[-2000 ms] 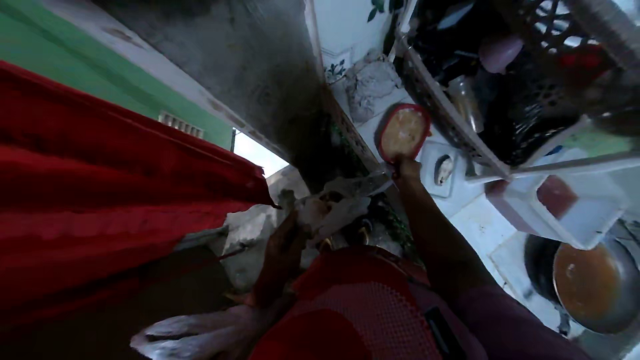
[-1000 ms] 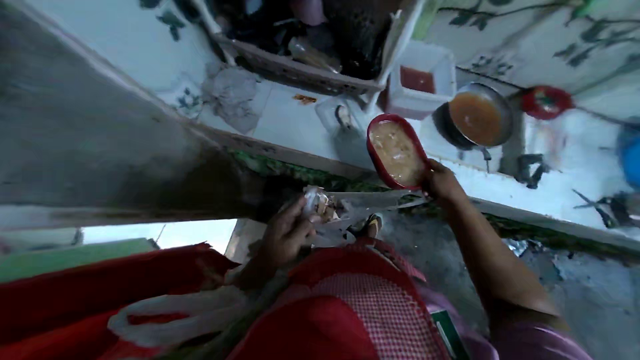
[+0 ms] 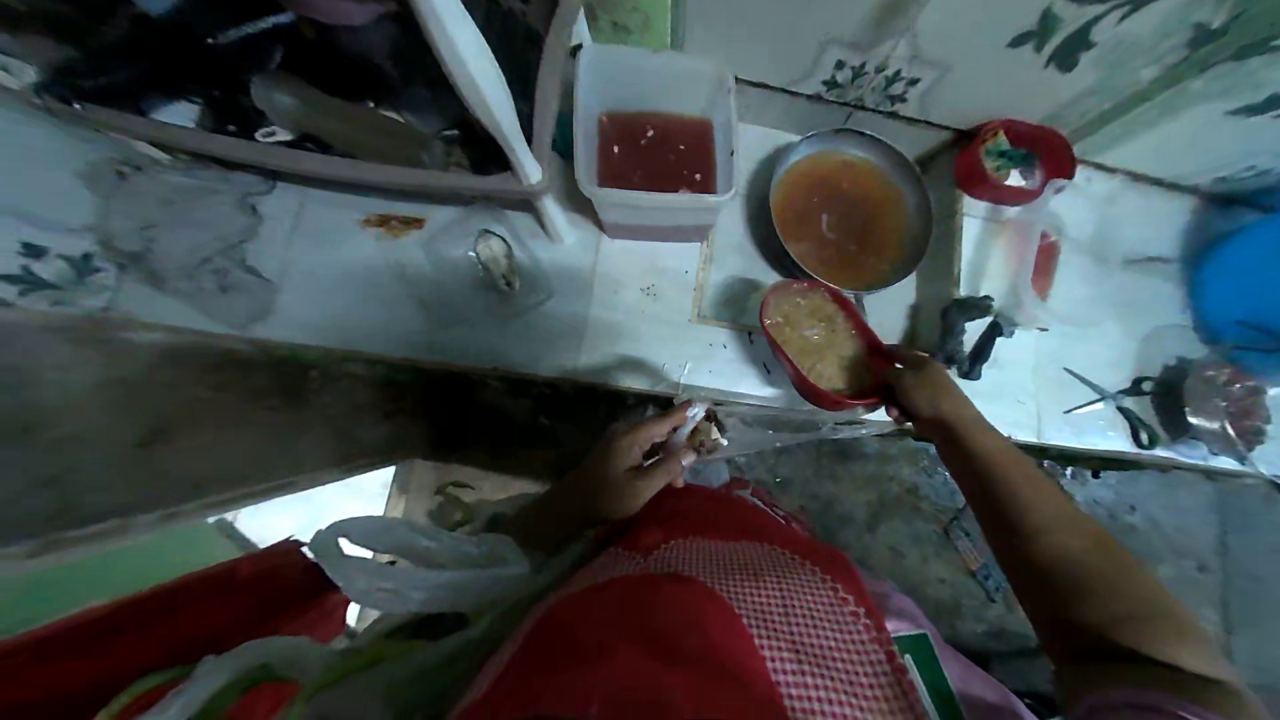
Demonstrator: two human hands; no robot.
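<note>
My right hand (image 3: 922, 388) grips the handle of a red plastic dipper (image 3: 822, 345) filled with a pale, cloudy liquid. The dipper is over the front edge of the tiled counter, just below a metal pan (image 3: 852, 208) of orange-brown liquid. My left hand (image 3: 640, 462) pinches a clear plastic bag (image 3: 712, 436) with brownish pieces in it, in front of the counter edge. A stretched part of the bag runs right, toward my right hand; whether that hand also holds it I cannot tell. White plastic bag handles (image 3: 420, 565) lie about my left forearm.
A square white tub (image 3: 655, 210) of reddish liquid stands left of the pan. Further left are a dish rack (image 3: 300, 155) and a small clear container (image 3: 490, 262). At right lie scissors (image 3: 1125, 400), a red container (image 3: 1015, 165), a blue plastic item (image 3: 1240, 285) and a filled clear bag (image 3: 1225, 410).
The view has turned right along the counter. My right hand, near the dipper two seconds ago, carries it from beside the small clear container to below the pan. My left hand keeps the bag.
</note>
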